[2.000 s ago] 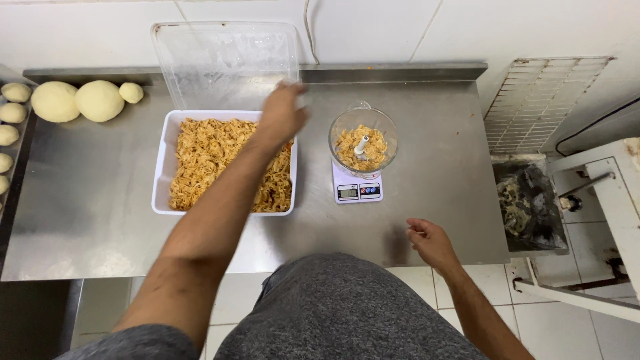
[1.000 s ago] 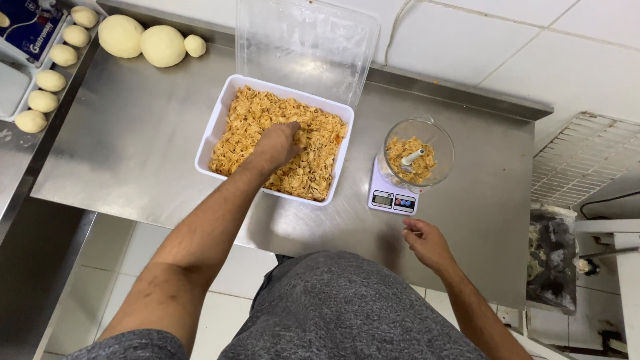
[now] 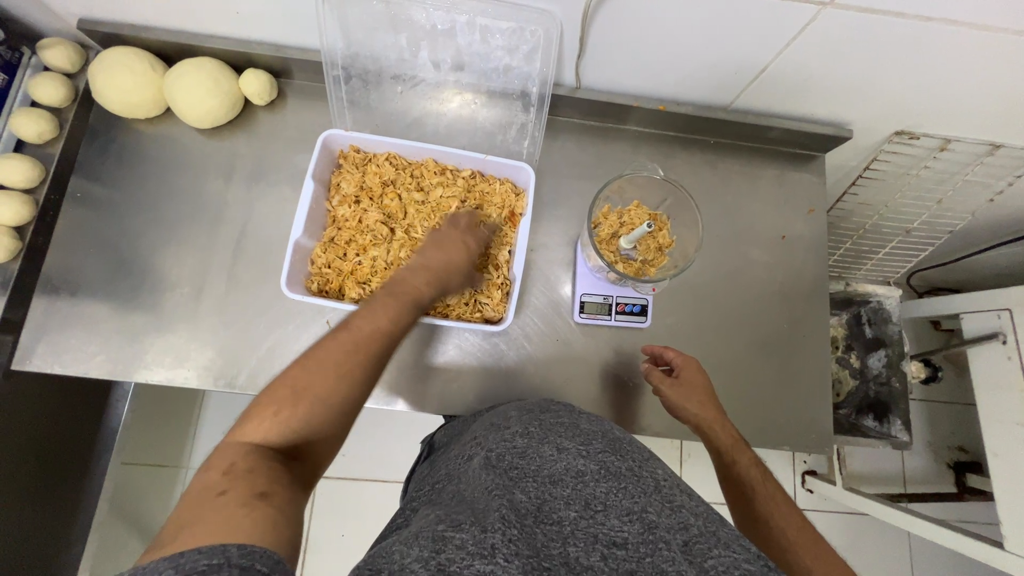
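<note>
My left hand (image 3: 456,252) is over the right part of a white plastic tub (image 3: 300,240) full of shredded, orange-tinted meat (image 3: 384,208). It is blurred and its fingertips are at the food, so whether they grip any is unclear. To the right, a clear processor bowl (image 3: 690,232) with a white central spindle (image 3: 638,234) holds some of the same shreds. The bowl rests on a white kitchen scale (image 3: 592,290) with a lit display and buttons. My right hand (image 3: 680,384) hovers in front of the scale, fingers loosely curled, holding nothing that shows.
A clear plastic lid (image 3: 440,72) leans behind the tub against the steel table's back rim (image 3: 704,128). Two large dough balls (image 3: 204,92) and a small one (image 3: 258,86) sit at back left, with several more (image 3: 34,126) beyond the dark gap. A wire rack (image 3: 912,208) stands at right.
Two seconds ago my left hand was raised near the tub's back right corner; it has since come down to the shredded meat. My right hand stays near the scale. The view has shifted.
</note>
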